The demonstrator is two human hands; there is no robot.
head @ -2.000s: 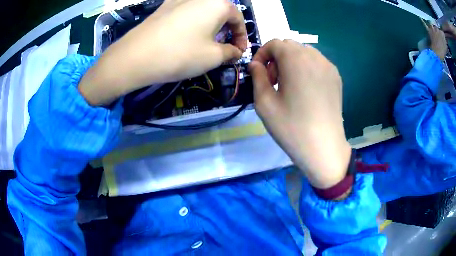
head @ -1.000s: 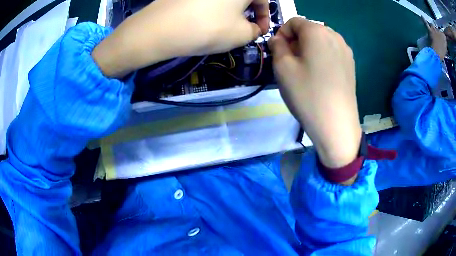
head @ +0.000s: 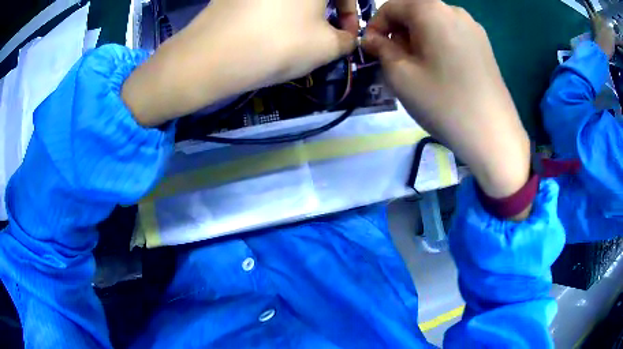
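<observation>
An open white housing (head: 379,105) with dark electronics and thin wires lies at the top, partly cut off by the frame edge. My left hand (head: 273,41) reaches over it, fingertips pinched at a tiny white connector (head: 358,42). My right hand (head: 444,75) pinches at the same spot from the right, fingertips almost touching the left ones. Which hand grips the connector is hard to tell. A black lead (head: 287,138) hangs over the housing's near edge. A dark red band (head: 512,198) is on my right wrist.
The housing rests by a white mat (head: 259,198) edged with yellow tape. A black cord (head: 415,163) lies over the mat's right part. White sheets (head: 41,95) are stacked at left. A coworker's blue sleeve (head: 580,102) and hand are at right on the green bench (head: 526,41).
My right hand and forearm have moved right, uncovering the housing's near right corner and more of the black cord on the mat. Both hands' fingertips stay close together.
</observation>
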